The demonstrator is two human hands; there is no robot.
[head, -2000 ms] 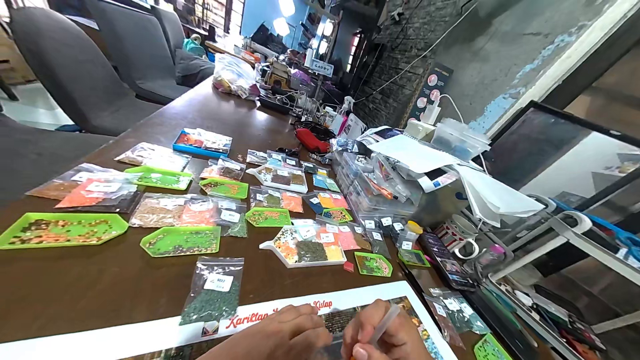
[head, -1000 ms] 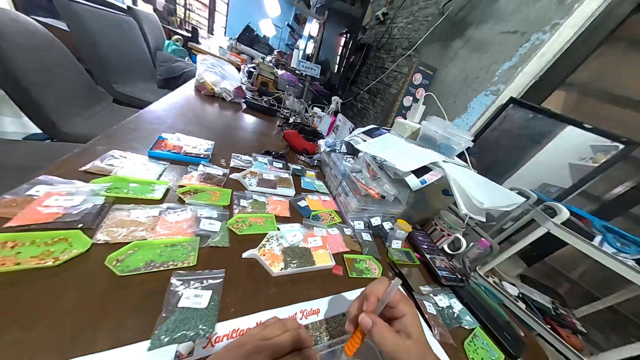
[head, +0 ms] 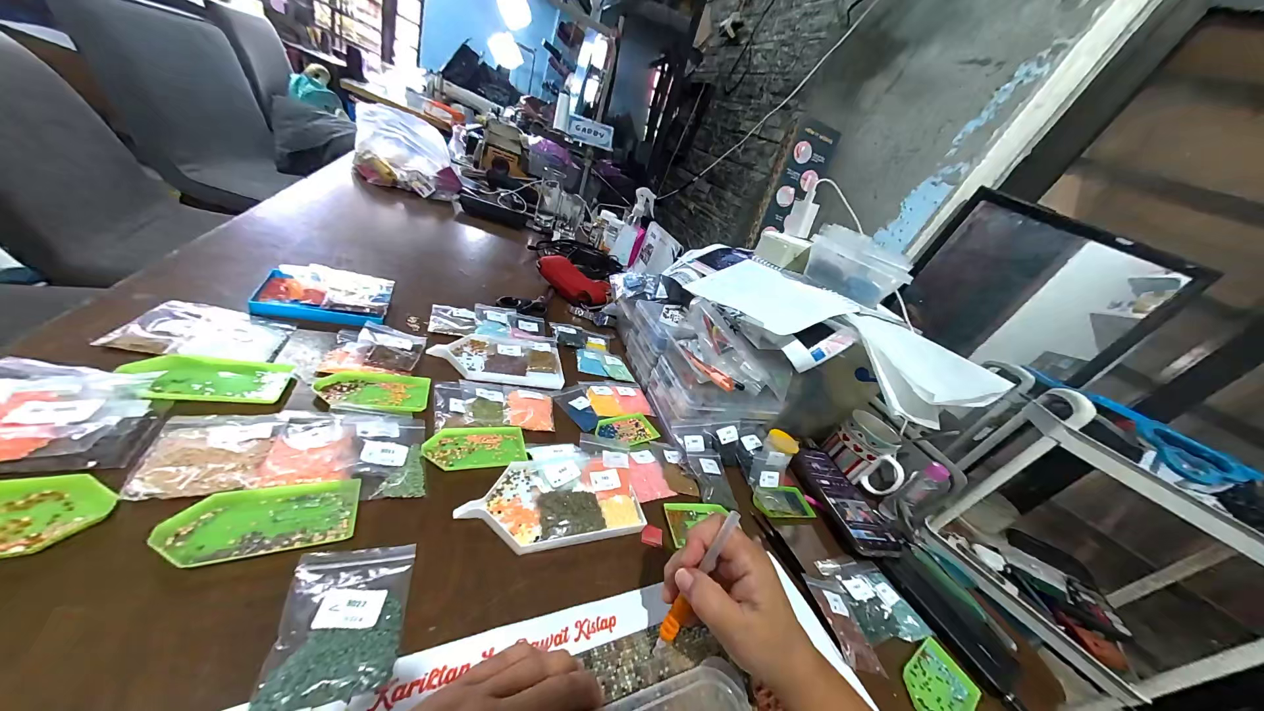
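My right hand (head: 736, 602) grips a pen-like applicator (head: 691, 592) with an orange lower part and a clear upper end, tip down at the beaded area of a diamond painting canvas (head: 632, 657). My left hand (head: 518, 681) rests palm down on the canvas's white printed border, its fingers partly cut off by the frame's lower edge. Between the hands, at the bottom, is a clear plastic container (head: 686, 691). Left of my left hand lies a zip bag of dark green beads (head: 336, 632). A white tray of sorted beads (head: 583, 536) stands beyond the canvas.
Green bead trays (head: 257, 523) and labelled bead bags (head: 207, 459) cover the left and middle. A blue tray (head: 316, 311) stands farther back. At the right are a phone (head: 849, 504), a mug (head: 869, 449), clear plastic boxes (head: 711, 375) under papers, and a metal rack (head: 997, 464). Gray chairs (head: 158, 99) line the left.
The orange end of the applicator, hidden two seconds ago, shows from one second ago. My right hand has tilted the applicator, and its tip now meets the beaded area. The left hand stays low on the canvas.
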